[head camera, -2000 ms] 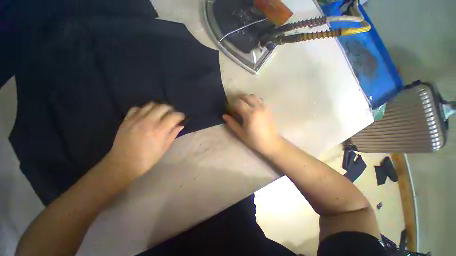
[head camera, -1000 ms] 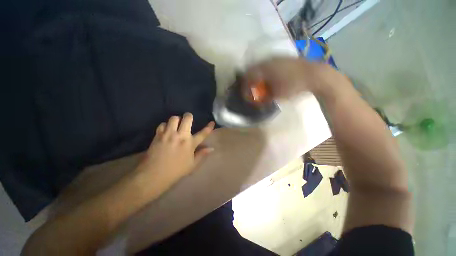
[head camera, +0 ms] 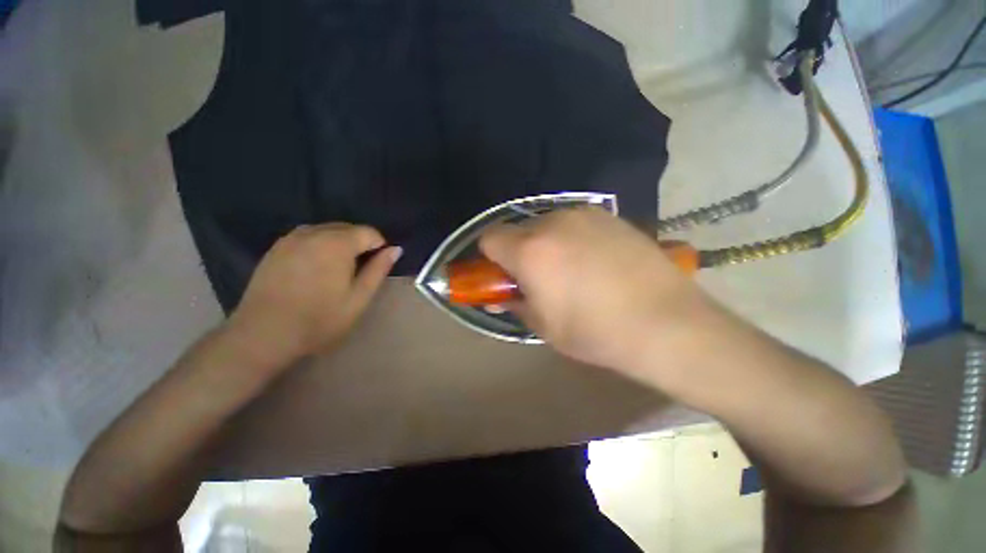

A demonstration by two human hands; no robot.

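Note:
A black garment panel lies flat on the pale pressing table, its straight edge towards me. My right hand grips the orange handle of the steam iron. The iron's silver-rimmed tip points left, and its soleplate lies over the panel's near edge, partly on the table cover. My left hand is at the near edge, left of the iron tip, with thumb and fingers close together at the cloth. Whether they pinch the edge is hard to see.
A greyish hose and a yellow cable with coiled guards run from the iron to the back right. A blue item and a ribbed grey panel stand beyond the right edge. Another black piece lies at the far left.
My right hand has taken the iron and brought it left onto the panel's near edge. My left hand has drawn its fingers together at that edge. The view has shifted.

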